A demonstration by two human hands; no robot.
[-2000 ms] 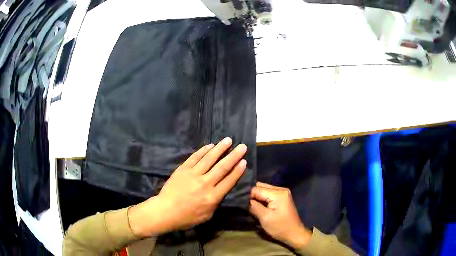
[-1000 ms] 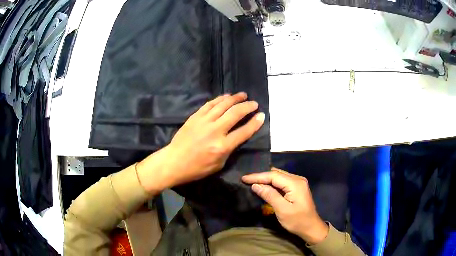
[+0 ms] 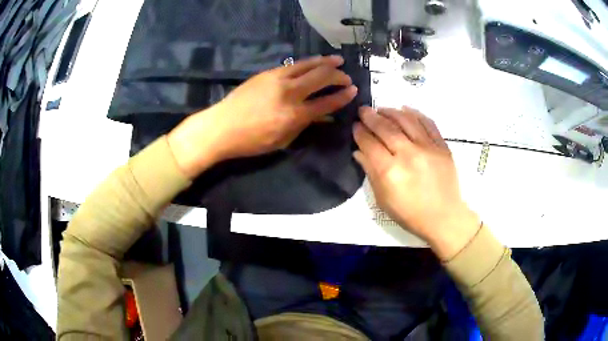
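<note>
The black panel (image 3: pixel 300 166) lies on the white table, its right edge under the presser foot and needle (image 3: pixel 365 50). Its near right corner is rounded, and a short black strap (image 3: pixel 219 230) hangs over the table's front edge. A mesh part (image 3: pixel 220 23) shows at the top. A small shiny zipper pull (image 3: pixel 289 62) lies by my left fingers. My left hand (image 3: pixel 273 106) rests flat on the panel, left of the needle, fingers slightly apart. My right hand (image 3: pixel 403 160) is at the panel's right edge, fingertips on the cloth; whether it pinches the edge is unclear.
The white sewing machine head (image 3: pixel 460 26) with a dark control panel (image 3: pixel 537 60) stands at the upper right. Cut pieces (image 3: pixel 27 100) are heaped at the far left. A flat dark rectangle (image 3: pixel 72 46) lies on the left table edge. A cardboard box (image 3: pixel 157 300) is below the table.
The panel has moved up towards the machine, and its rounded corner now lies on the table. Both hands have moved up with it, the right from the lap to beside the needle. The view has shifted.
</note>
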